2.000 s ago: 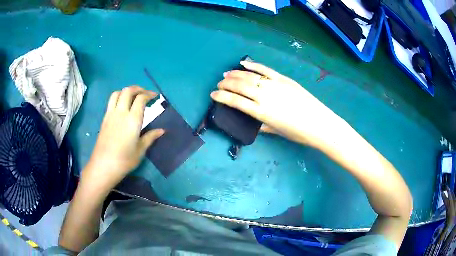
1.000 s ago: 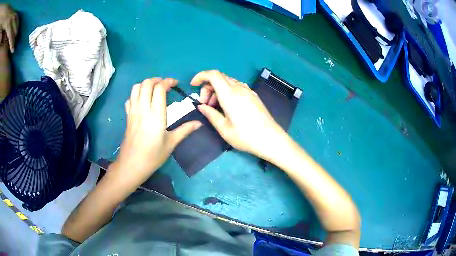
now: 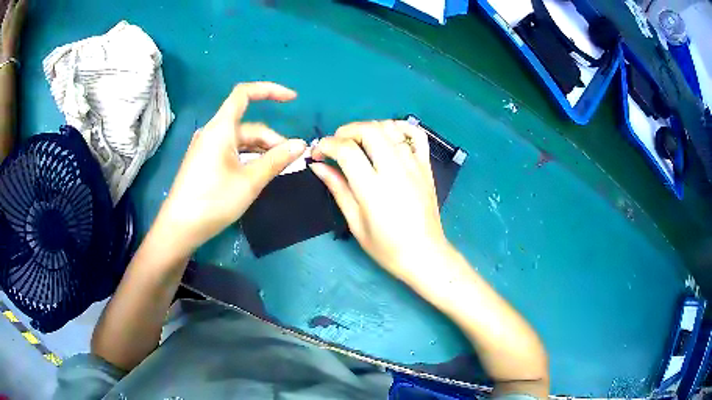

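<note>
A flat dark adhesive sheet [image 3: 290, 209] with a white edge lies on the bench between my hands. My left hand [image 3: 222, 173] holds it by the white edge, with thumb and lower fingers near its top and the index finger raised. My right hand [image 3: 382, 183] pinches a small dark piece at the top edge of the sheet, its fingertips meeting my left thumb. The piece is mostly hidden by fingers. A black rectangular unit [image 3: 446, 173] with a ribbed end lies partly under my right hand.
A cream cloth rag [image 3: 113, 90] and a dark desk fan [image 3: 55, 226] are at the left. Blue-rimmed trays [image 3: 582, 117] with headsets stand at upper right, another tray [image 3: 678, 344] at lower right. Another person's arm [image 3: 9, 86] shows at the left edge.
My right hand has left the black unit and come to the sheet's top edge. The sheet has turned slightly. My left index finger has lifted and its thumb has moved to the right fingertips.
</note>
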